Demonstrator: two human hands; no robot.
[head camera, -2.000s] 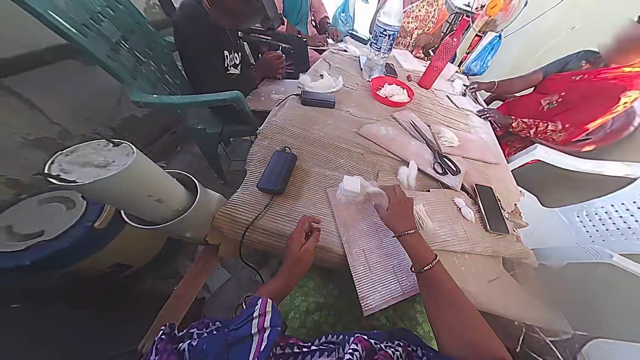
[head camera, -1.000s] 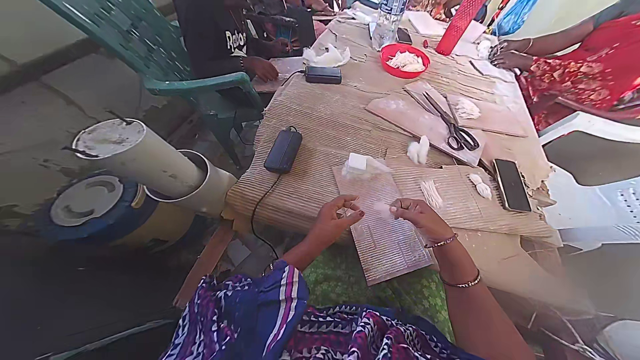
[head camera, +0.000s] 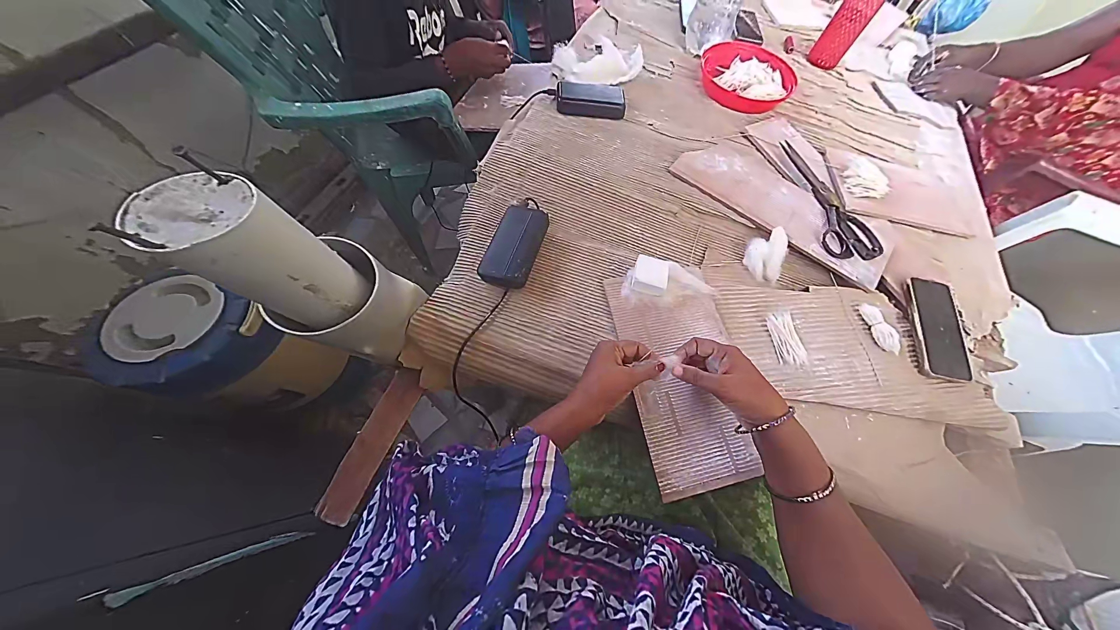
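Note:
My left hand (head camera: 612, 378) and my right hand (head camera: 722, 378) meet over a ribbed board (head camera: 691, 420), each pinching a small tuft of white cotton (head camera: 669, 363) between the fingertips. Beyond them a small white block (head camera: 650, 275) rests on loose cotton at the board's far end. To the right lie a bundle of thin white wicks (head camera: 787, 339), a tied white bundle (head camera: 878, 328) and a cotton clump (head camera: 766, 255). Black-handled scissors (head camera: 836, 210) lie on another board farther back. A red bowl (head camera: 748, 77) holds many white strips or wicks.
A black power adapter (head camera: 514, 245) with a cable lies left of the boards, a smartphone (head camera: 941, 329) at the right. Co-workers' hands are at the far left (head camera: 477, 57) and far right (head camera: 958, 74). Large pipes (head camera: 254, 236) and a blue-yellow drum (head camera: 166, 328) stand left of the table.
My right hand has moved from the cotton at the board's far end to near my left hand. Since one second ago, the two hands have come together at the tuft.

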